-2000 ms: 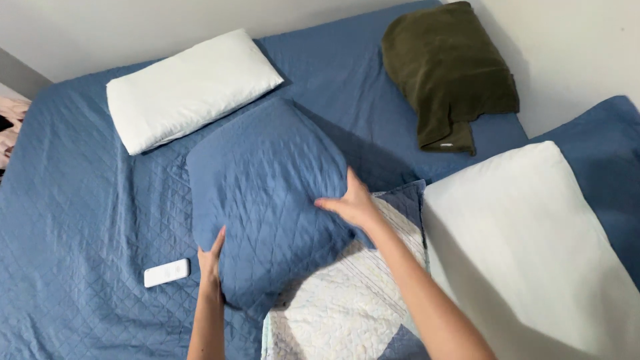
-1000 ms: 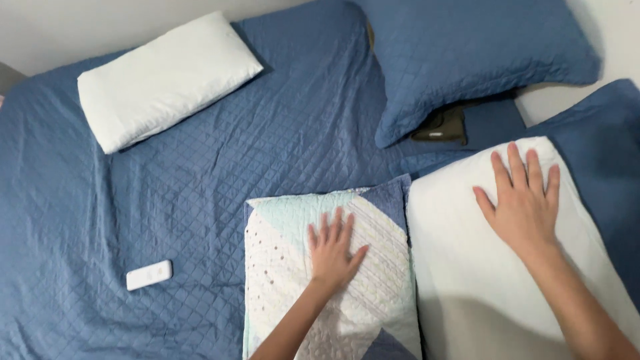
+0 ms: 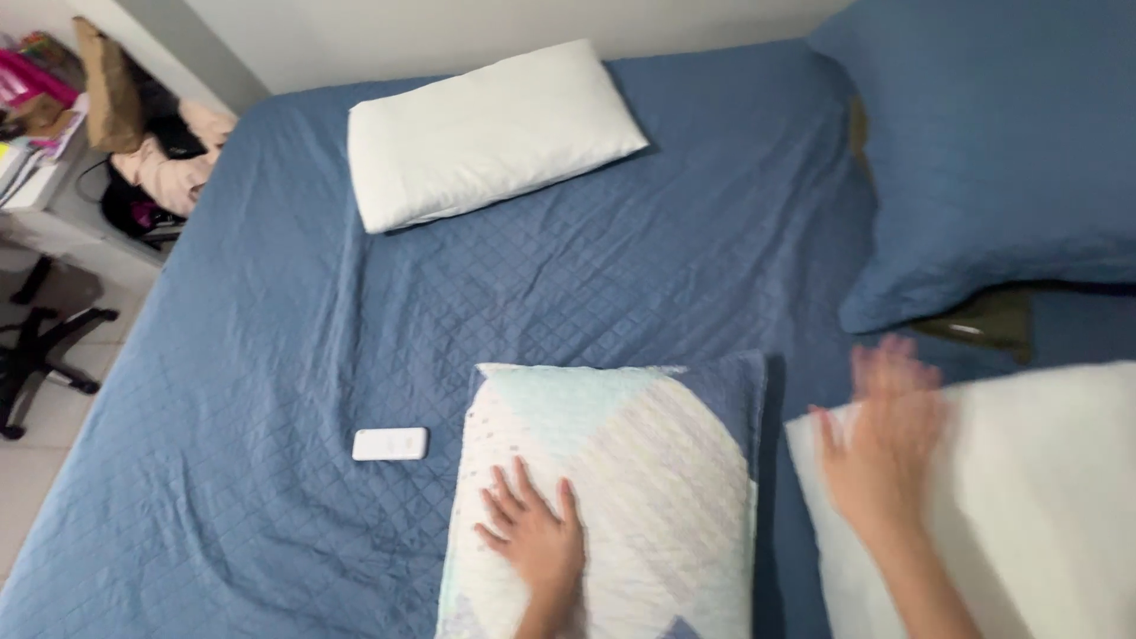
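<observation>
My left hand [image 3: 532, 532] rests with spread fingers on a quilted patchwork pillow [image 3: 657, 479] in white, pale green and blue. To its right, my right hand [image 3: 887, 435], blurred, is over the upper left corner of a white pillow [image 3: 1047, 497]; whether it touches is unclear. Neither hand grips anything. A blue quilted pillow [image 3: 994, 160] lies at the upper right, partly over a dark green cloth [image 3: 985, 324]. Another white pillow [image 3: 497, 133] lies near the wall. A small white device [image 3: 390, 444] sits left of the patchwork pillow.
The pillows lie on a bed with a wrinkled blue quilted cover [image 3: 266, 355]. A wall [image 3: 355, 44] runs behind it. Past the bed's left edge are a white desk [image 3: 40, 182] with items, a pile of clothing [image 3: 169, 169] and a black wheeled chair base [image 3: 44, 355].
The blue pillow, first between both hands, was let go at the upper right over the green cloth. Since then my right hand has moved to the white pillow's corner. The view has shifted left.
</observation>
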